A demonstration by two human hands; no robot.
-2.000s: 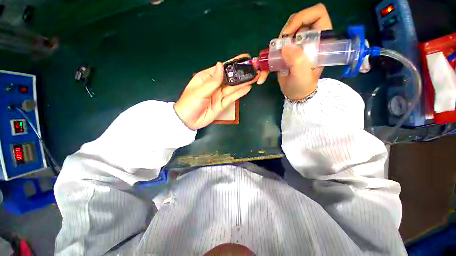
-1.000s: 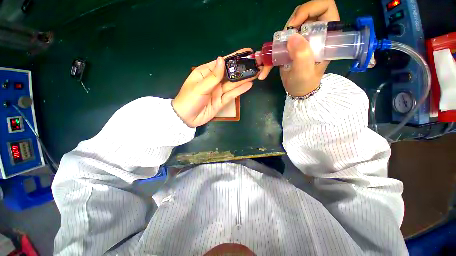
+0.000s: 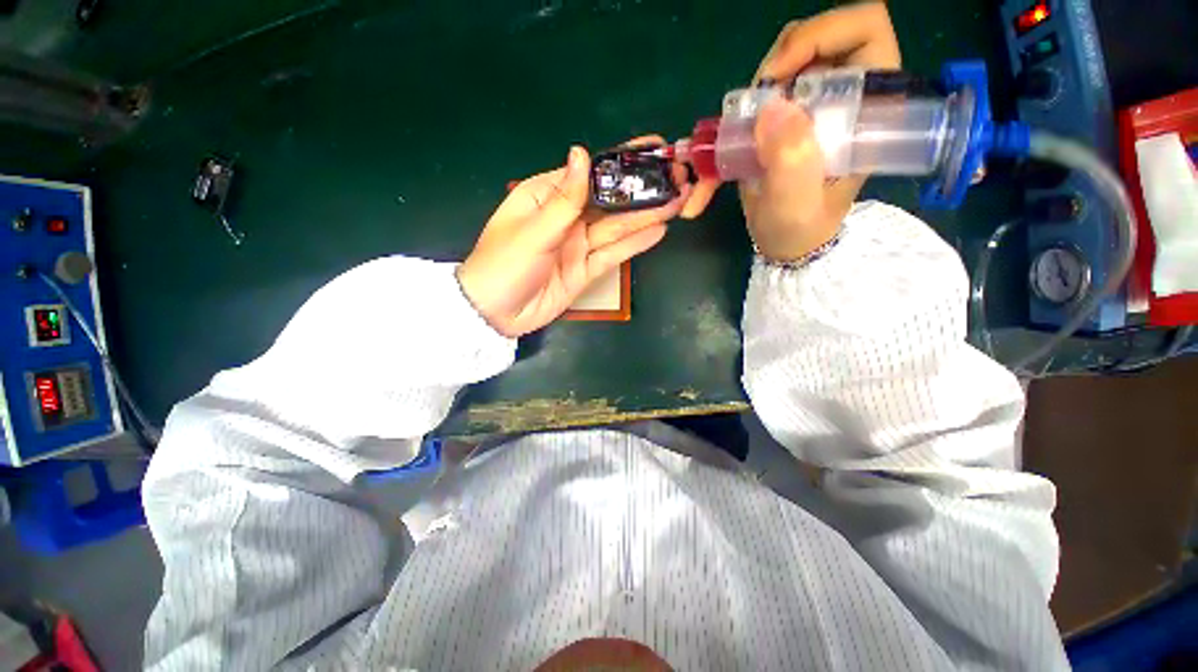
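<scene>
My left hand (image 3: 545,250) holds a small shiny black electronic module (image 3: 632,180) between thumb and fingers, its pale-detailed face up. My right hand (image 3: 801,145) is wrapped around a clear dispensing syringe (image 3: 893,131) with a reddish front section and a blue adapter (image 3: 966,134) at its back. The syringe points left. Its tip is at the module's upper right edge; whether it touches cannot be told. An orange-red bordered pad (image 3: 604,295) lies on the bench, partly hidden under my left hand.
Another black module with a thin wire (image 3: 214,184) lies at the left. A blue control box (image 3: 55,328) stands at far left, a blue dispenser controller (image 3: 1067,197) at right beside a red bin (image 3: 1153,125). A clear air hose (image 3: 1123,223) curves from the adapter. The chipped bench edge (image 3: 591,412) is nearest me.
The module in my left hand has tilted slightly and its face catches light differently. The syringe has shifted slightly, its tip staying near the module's right side. Both hands keep their hold.
</scene>
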